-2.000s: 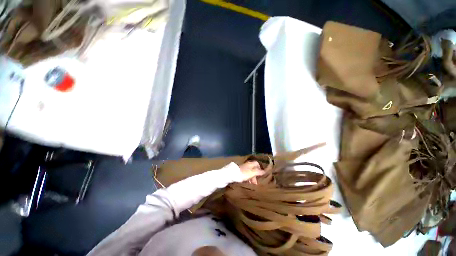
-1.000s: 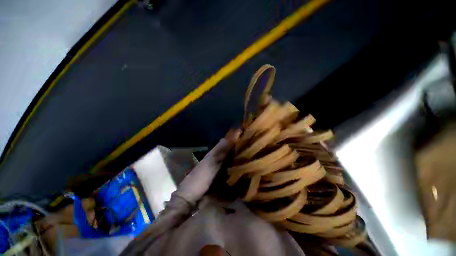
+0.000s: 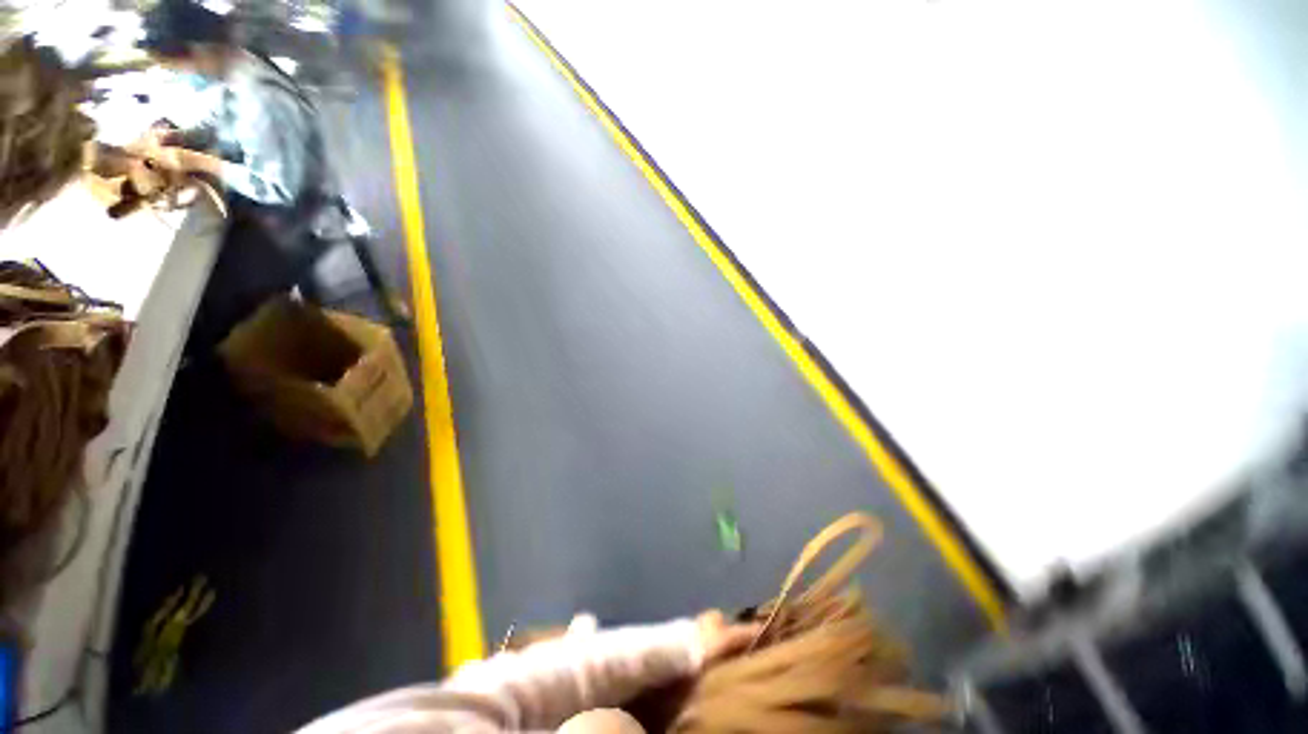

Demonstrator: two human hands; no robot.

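A thick bundle of brown strap loops [image 3: 803, 683] is at the bottom edge, right of the middle, partly cut off and blurred. One thin loop stands up above the rest. My left arm, in a pale sleeve, comes in from the lower left. My left hand [image 3: 712, 632] is small and blurred at the bundle's left side, closed on the straps; its fingers are mostly hidden. My right hand is not in view. A small rounded skin-toned shape shows at the bottom edge; I cannot tell what it is.
Grey floor runs ahead between two yellow lines [image 3: 438, 430]. An open cardboard box [image 3: 323, 376] stands left of them. A person [image 3: 266, 136] is at a white table [image 3: 158, 308] bearing brown pieces. A large bright white area fills the right.
The view has swung from the white tables to a floor lane with a box and a person. The strap bundle and my left hand now sit lower in the picture, still together.
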